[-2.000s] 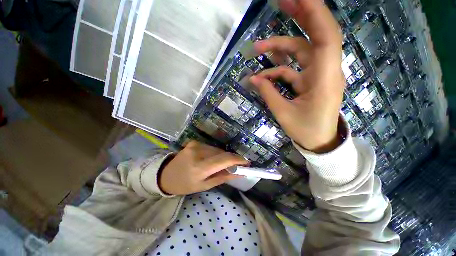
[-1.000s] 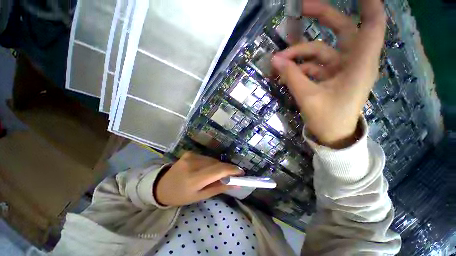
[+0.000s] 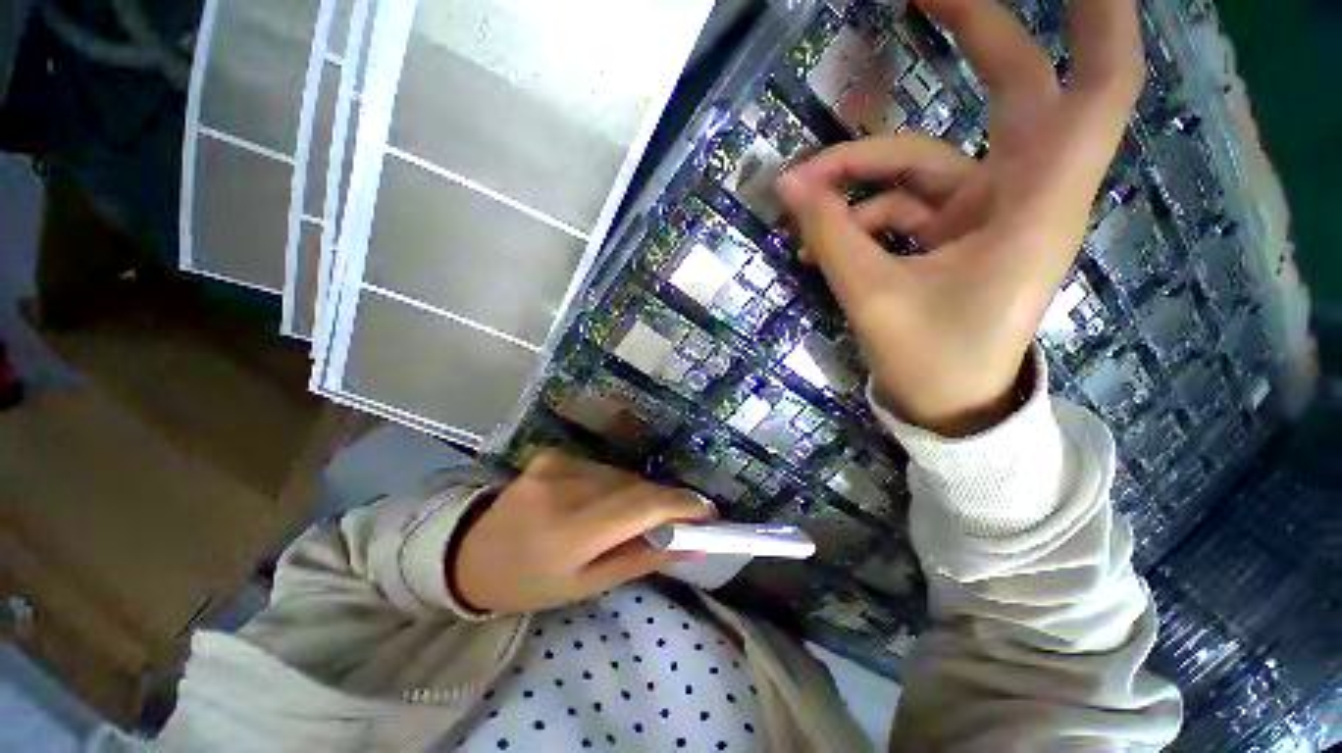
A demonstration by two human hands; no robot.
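My left hand, at the lower left, holds a folded pad strip with white edges, seen nearly edge-on. My right hand is over the upper part of the tray. Its thumb and index fingertips meet at a board, and the other fingers are raised. A grey square shows right beside those fingertips; I cannot tell if they grip it. Circuit boards with pale or grey squares sit in rows in the clear blister tray. My right hand and sleeve hide some boards.
Large white-bordered pad sheets lie fanned along the tray's left edge. Stacked clear blister trays are at the lower right. Brown cardboard is below at the left. A green surface shows at the top right.
My right hand moved right and then slightly back left, its fingertips now lower at a board. My left hand keeps the strip, a little lower than at first. The view has shifted slightly.
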